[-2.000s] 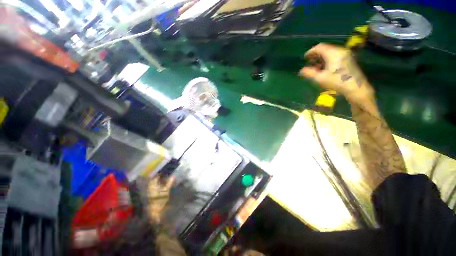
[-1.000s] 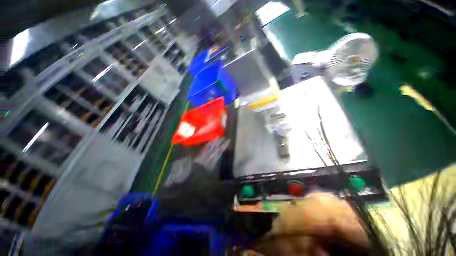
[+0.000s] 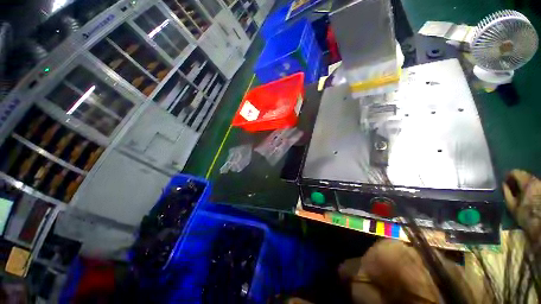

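Note:
The machine's silver base plate [image 3: 433, 127] lies in front of me, with a small grey-dark fixture [image 3: 380, 147] on it. The silver box-like press head [image 3: 363, 41], yellow at its lower edge, stands above the plate's back left. My left hand [image 3: 391, 267] seems to be the blurred shape low in front of the machine; its fingers cannot be made out. My right hand [image 3: 525, 193] is cut off by the right edge, beside the machine's front right corner. What either hand holds is hidden. Thin dark strands [image 3: 430, 252] cross the lower right.
Green buttons [image 3: 318, 198] sit at the machine's front corners, with a red button [image 3: 381, 207] between. Left are a red bin [image 3: 270, 104], clear bags [image 3: 277, 144] and a blue bin of black parts [image 3: 201, 187]. A white fan [image 3: 504, 41] stands back right; grey-white cabinets [image 3: 151, 133] line the left.
The view has swung left and down from the green surface to the machine and bins. My left hand is away from the plate. My right hand, earlier raised over the green surface, is at the right edge.

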